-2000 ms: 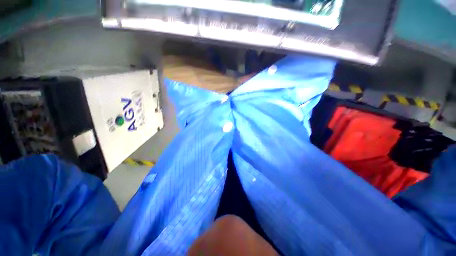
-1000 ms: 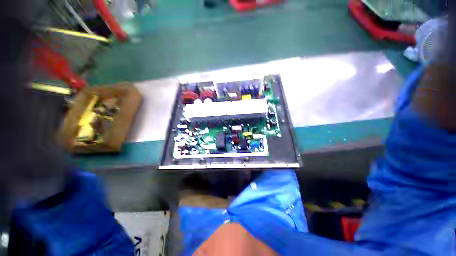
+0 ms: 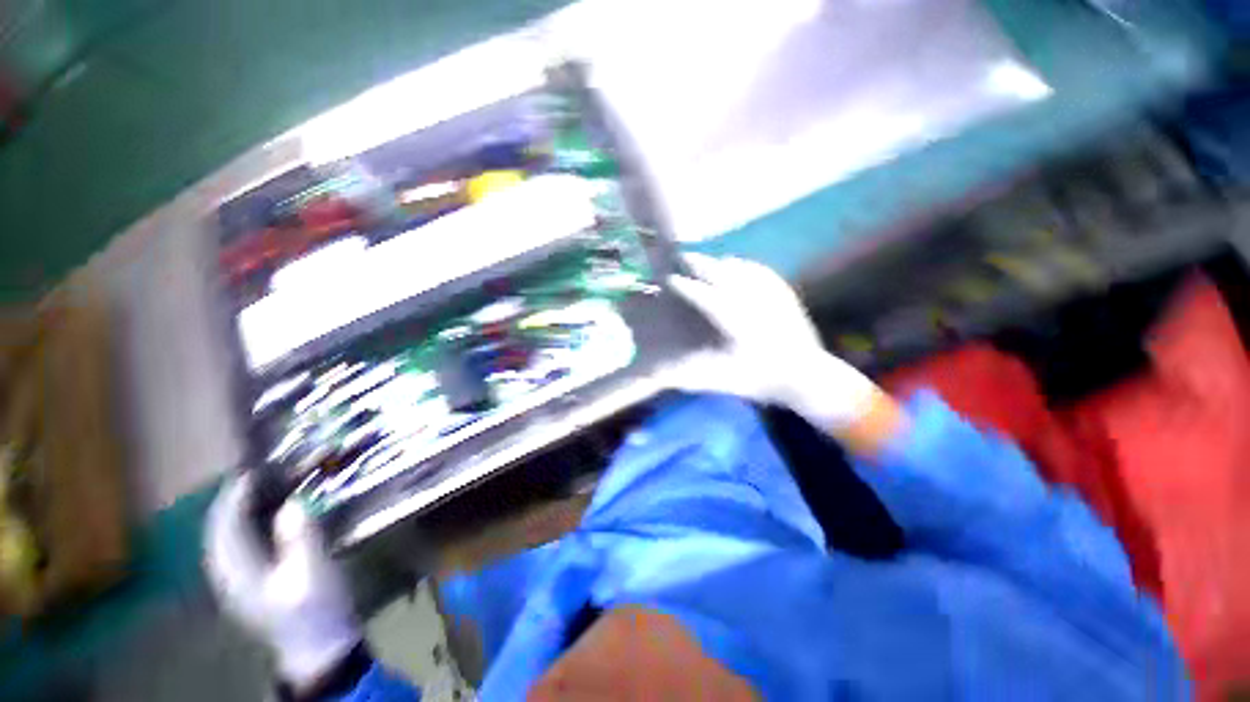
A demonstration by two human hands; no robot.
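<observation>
A black carrier (image 3: 655,322) holds a green circuit board (image 3: 452,309) crowded with parts, with a long silver-white heatsink (image 3: 425,281) across it. The carrier lies at the bench's front edge, tilted in the view and blurred. My left hand (image 3: 281,569), in a white glove, is on its front left corner. My right hand (image 3: 768,336), also in a white glove, is on its front right corner. Both hands appear to grip the rim; fingers under the carrier are hidden.
The carrier is over a shiny metal sheet (image 3: 823,110) on green matting (image 3: 137,165). A brown cardboard box (image 3: 76,453) is at the left. Red sheets (image 3: 1179,453) in a dark bin are below right. All are blurred.
Both gloved hands have come into view and onto the carrier's front corners. The carrier looks larger and turned in the view. The camera has also moved, and the red sheets show more at the right.
</observation>
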